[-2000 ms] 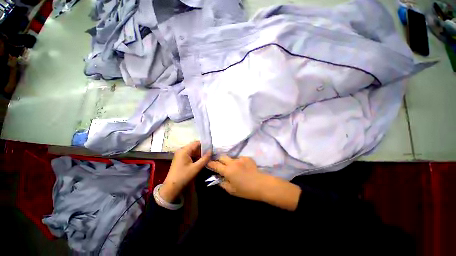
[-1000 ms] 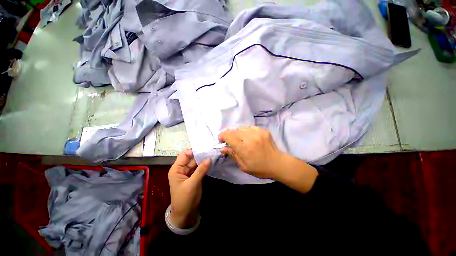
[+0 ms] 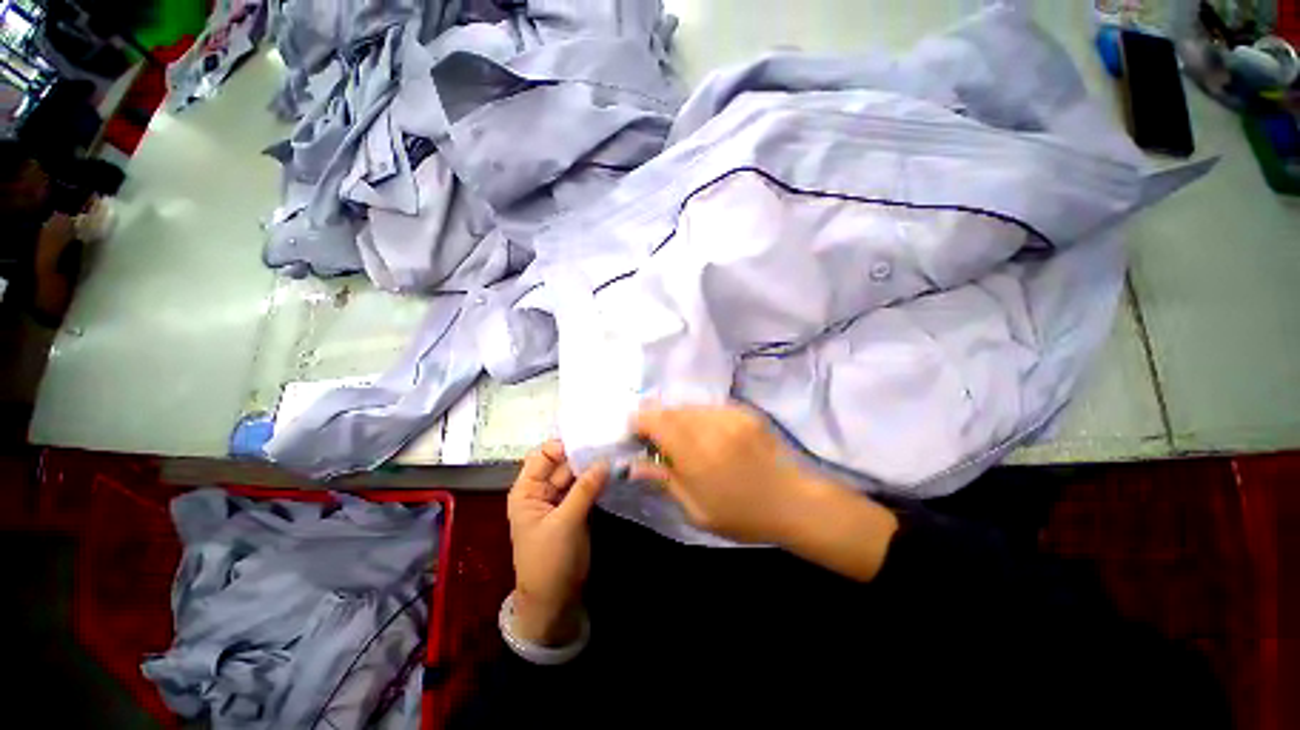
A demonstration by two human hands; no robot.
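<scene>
A pale grey-lavender jacket (image 3: 912,371) lies inside-out over the table front, with dark navy piping (image 3: 884,204) curving along its inside. My left hand (image 3: 553,528), with a white band at the wrist, pinches the jacket's lower left corner at the table's front edge. My right hand (image 3: 720,464) is just right of it over the cloth, slightly blurred, fingers curled. A small greenish part shows near its fingertips, probably the thread snips (image 3: 656,456); most of the tool is hidden in the palm.
A pile of similar garments (image 3: 378,129) is at the table's left back. A red crate (image 3: 445,571) holding grey jackets stands below the table at left. A phone (image 3: 1155,93) and small items lie at the right back. Part of a person's arm (image 3: 54,264) shows at far left.
Over the last two seconds my right hand has moved from beside my left hand's fingertips up and right onto the cloth. The snips' blades, visible earlier, no longer show clearly. My left hand still pinches the edge.
</scene>
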